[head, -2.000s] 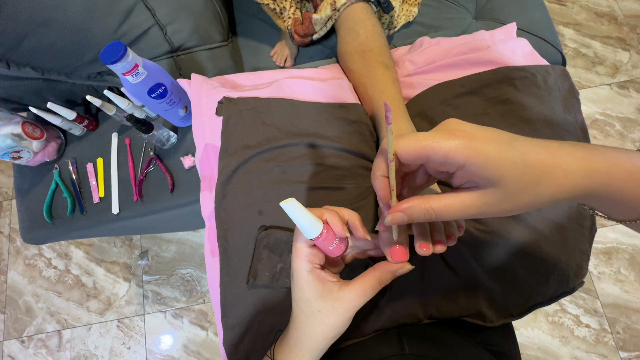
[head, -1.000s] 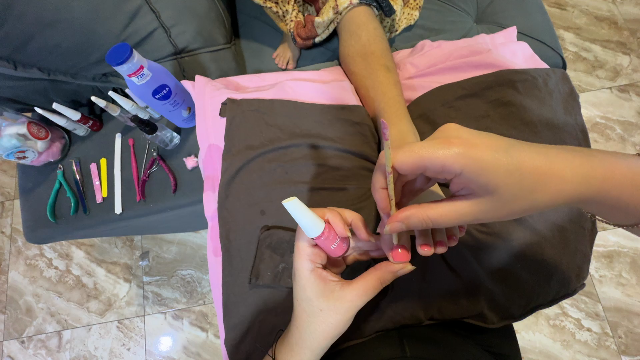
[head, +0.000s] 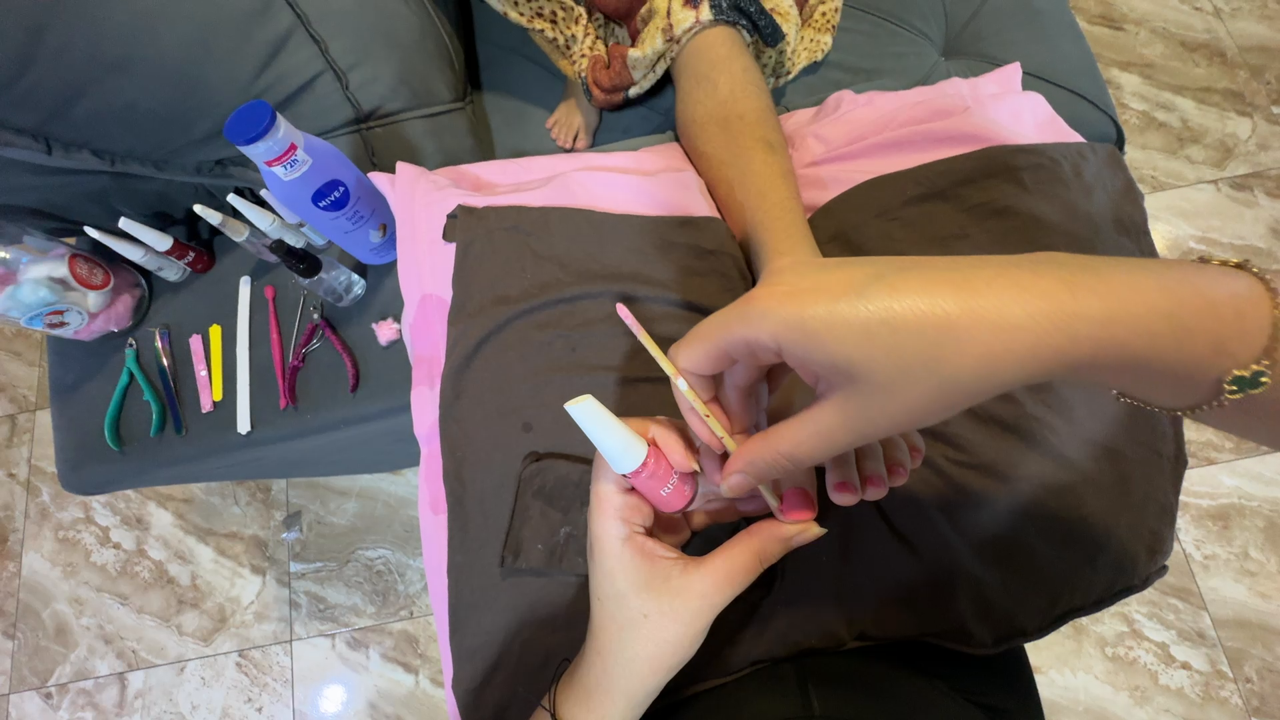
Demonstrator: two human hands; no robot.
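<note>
My left hand [head: 655, 570] holds a bottle of pink nail polish [head: 662, 480] with a white cap, tilted, between its fingers and palm; its thumb lies by the tip of another person's big toe. Above it, my right hand [head: 830, 370] pinches a thin wooden stick [head: 665, 365] with a pink-stained upper end. The stick's lower tip touches the edge of the pink-painted big toenail [head: 798, 503]. The smaller toes [head: 873, 472], also with pink nails, show below my right hand, which hides most of the foot. The foot rests over a dark brown cushion [head: 600, 300].
A pink cloth [head: 430, 330] lies under the cushion. On the grey seat at left are a lotion bottle [head: 325, 185], several polish bottles [head: 190, 252], a jar of cotton balls [head: 70, 290], green-handled nippers [head: 133, 395], magenta-handled nippers [head: 322, 350], a white nail file [head: 244, 355] and a cotton piece [head: 386, 331].
The wooden stick has tilted: its upper end has swung left, and its lower tip has moved from the base of the big toenail toward its edge. The left hand still holds the bottle.
</note>
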